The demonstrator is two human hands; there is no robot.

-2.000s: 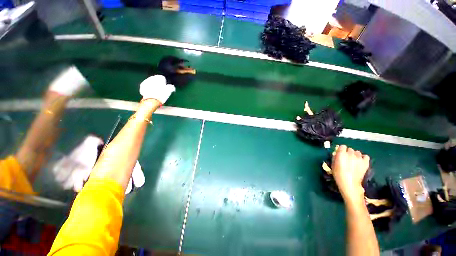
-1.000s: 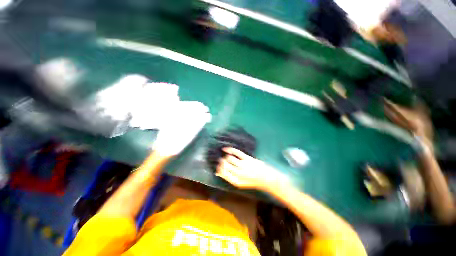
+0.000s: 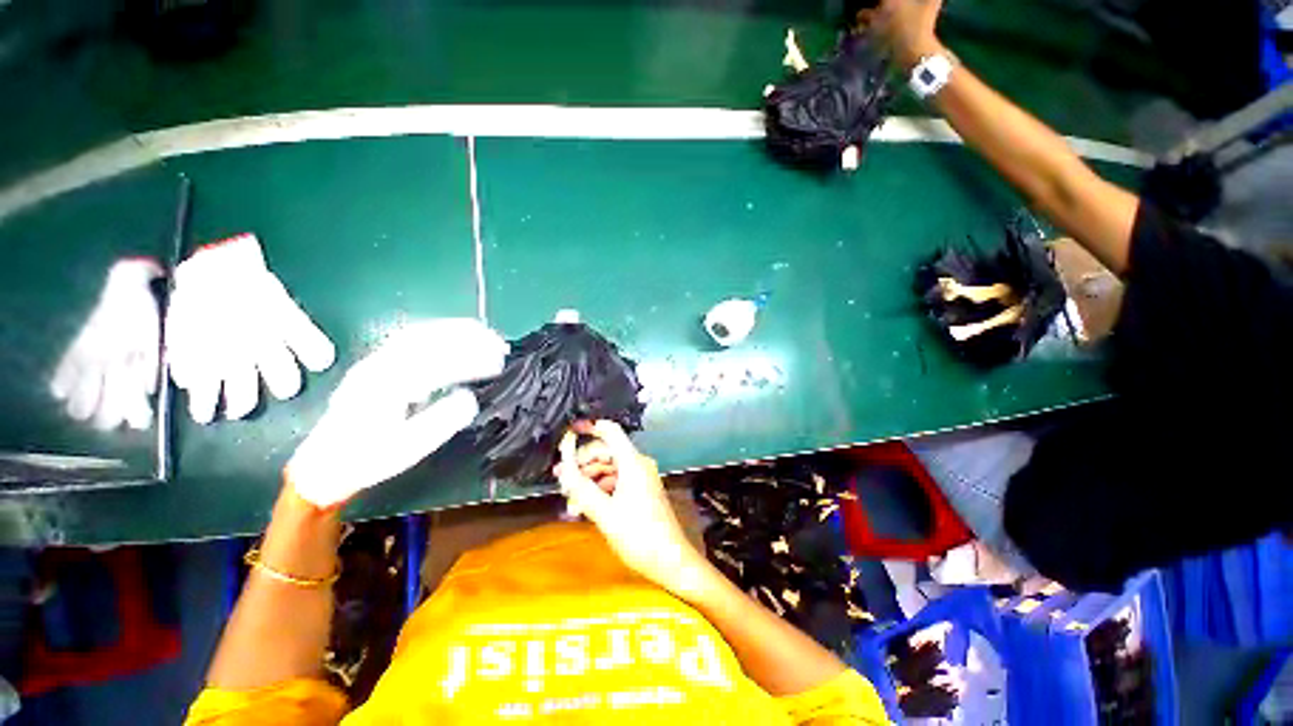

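A black bushy piece (image 3: pixel 560 390) lies on the green bench near its front edge, with a small pale tip at its top. My left hand (image 3: pixel 400 404), in a white knit glove, is at the piece's left side, fingers apart, fingertips at its strips. My bare right hand (image 3: pixel 607 475) is at the piece's lower right edge, fingers curled and pinching its strips. A small white bottle (image 3: pixel 732 322) with a blue tip lies to the right of the piece.
A spare white glove (image 3: pixel 244 329) lies left, beside a dark-edged panel. Another person's arm (image 3: pixel 1028 149) reaches over a black piece (image 3: pixel 827 107) at the back. Another black piece (image 3: pixel 993 305) lies right. Blue bins (image 3: pixel 943 624) stand below the bench edge.
My hands have come back from reaching outward to the bench's front edge. The black piece now lies between them. The neighbour's arm has moved to the black piece at the back.
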